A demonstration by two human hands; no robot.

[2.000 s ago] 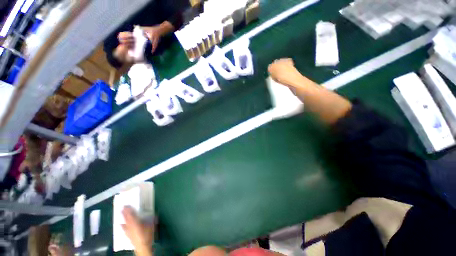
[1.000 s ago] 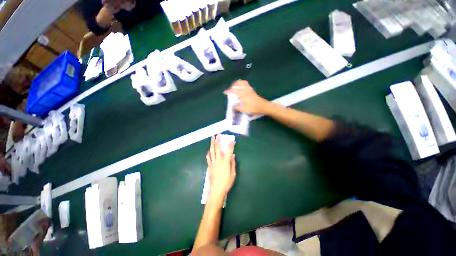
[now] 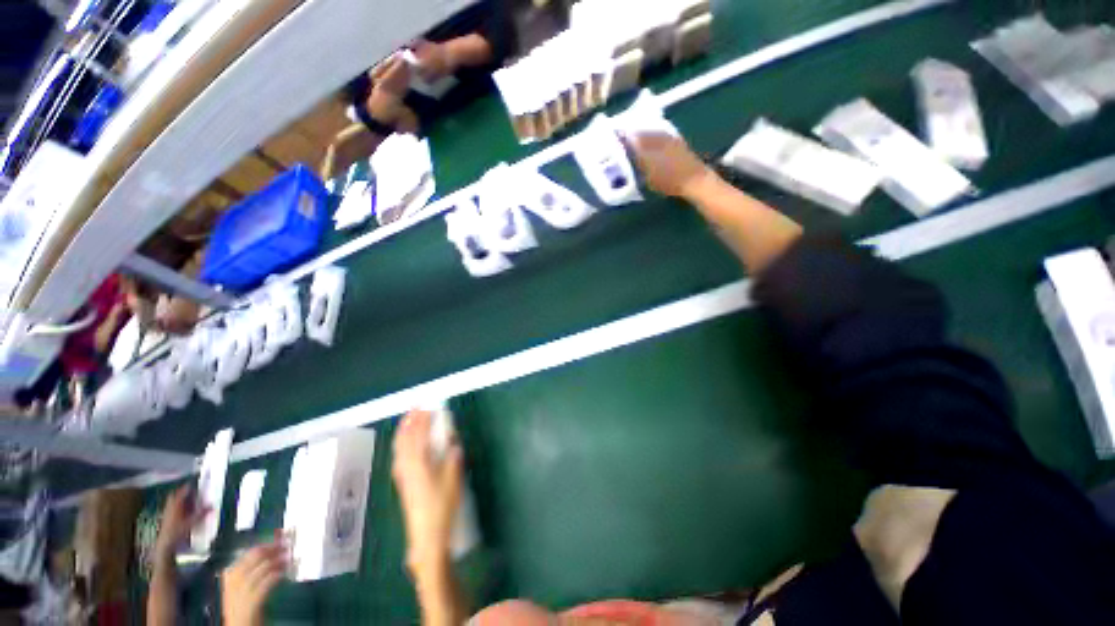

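Observation:
My left hand (image 3: 428, 483) is wrapped over a slim white retail box (image 3: 463, 520) near the belt's near edge; fingers hide most of it. My right hand (image 3: 664, 165) is stretched to the far end of a loose row on the middle lane. Its fingers are closed on a bagged device (image 3: 642, 115), whose white wrap shows past them. Another bagged device (image 3: 608, 162), with a dark oval, lies just left of this hand. More white retail boxes (image 3: 330, 504) stand side by side left of my left hand.
Another person's hands (image 3: 254, 577) reach in at lower left. Slim boxes (image 3: 801, 165) lie fanned at upper right, others (image 3: 1086, 342) at the right edge. A blue bin (image 3: 267, 226), cartons (image 3: 569, 92) and another worker's hands (image 3: 391, 92) are across the belt.
My right hand has moved from the white strip to the far row, without the earlier bagged device. A third slim box lies at upper right. My left hand is further left, on a box.

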